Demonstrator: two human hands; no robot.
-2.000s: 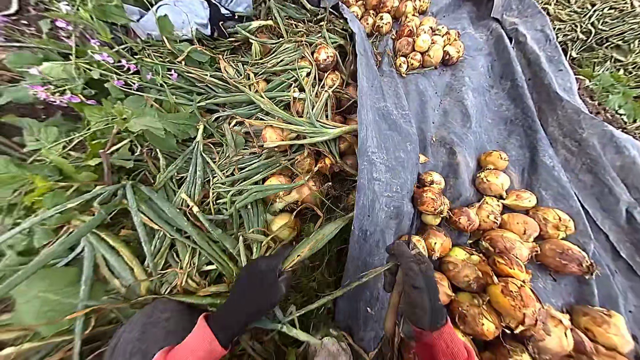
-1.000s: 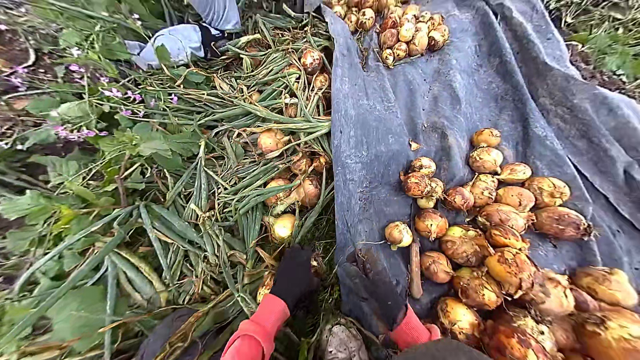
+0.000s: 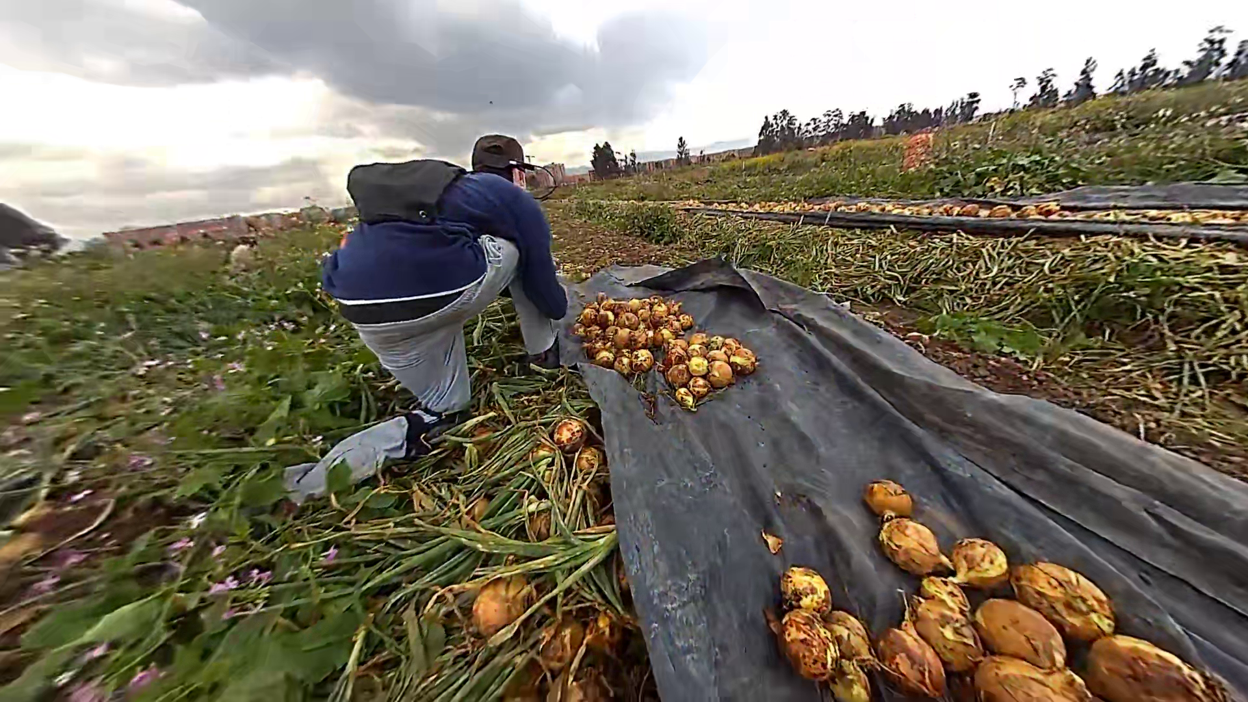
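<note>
Neither my left hand nor my right hand shows in the head view now. Trimmed onions [image 3: 1019, 629] lie in a loose pile on a dark plastic sheet [image 3: 702, 487] at the lower right. Farther up the same sheet is a second heap of onions [image 3: 634, 331]. Left of the sheet's edge, onions with long green leaves [image 3: 502, 603] lie tangled on the ground. A small piece of onion skin [image 3: 771, 542] rests on the sheet.
A co-worker [image 3: 429, 263] in a blue top and grey trousers kneels and bends beside the sheet's far left edge. Leafy weeds [image 3: 224, 604] with pink flowers grow at left. Another dark sheet [image 3: 975, 224] with a row of onions lies farther right.
The view has swung up to the field and sky. Both gloved hands, low in the earlier frames, are out of view. An onion and a wooden-looking handle lay by my right hand one second ago.
</note>
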